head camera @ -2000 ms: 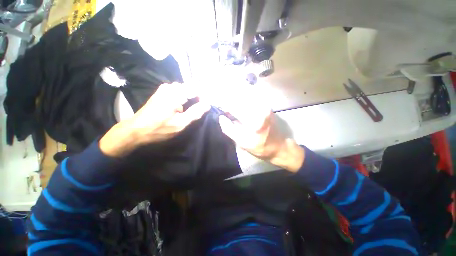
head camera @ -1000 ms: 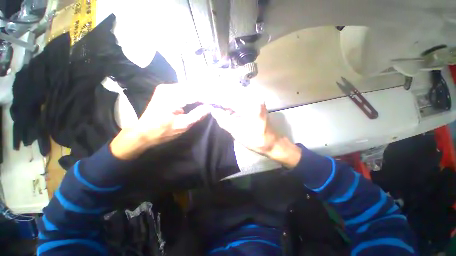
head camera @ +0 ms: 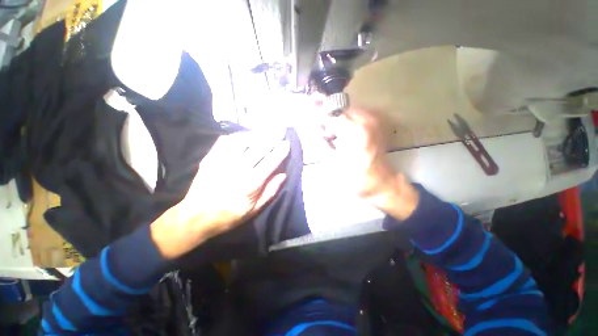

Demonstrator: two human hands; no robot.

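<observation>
My left hand point(head camera: 226, 187) lies flat with its fingers together on the black garment piece point(head camera: 282, 213), just in front of the needle area. My right hand point(head camera: 364, 154) is beside the needle area, right of the cloth edge, its fingers curled near the ribbed knob point(head camera: 337, 102); glare hides whether it holds anything. The presser foot and needle are lost in the lamp's glare. The cloth spreads left over the table and hangs down at the front edge.
Thread snips point(head camera: 475, 146) with dark red handles lie on the machine bed point(head camera: 419, 98) at right. Cardboard point(head camera: 49, 226) with yellow tape lies under black cloth at left. A red-orange crate point(head camera: 572, 213) holding black pieces is at lower right. The machine head arches over the top right.
The hands have moved apart. My left hand has flattened onto the cloth, and my right hand has let go of the edge and moved right, towards the knob. The view has shifted.
</observation>
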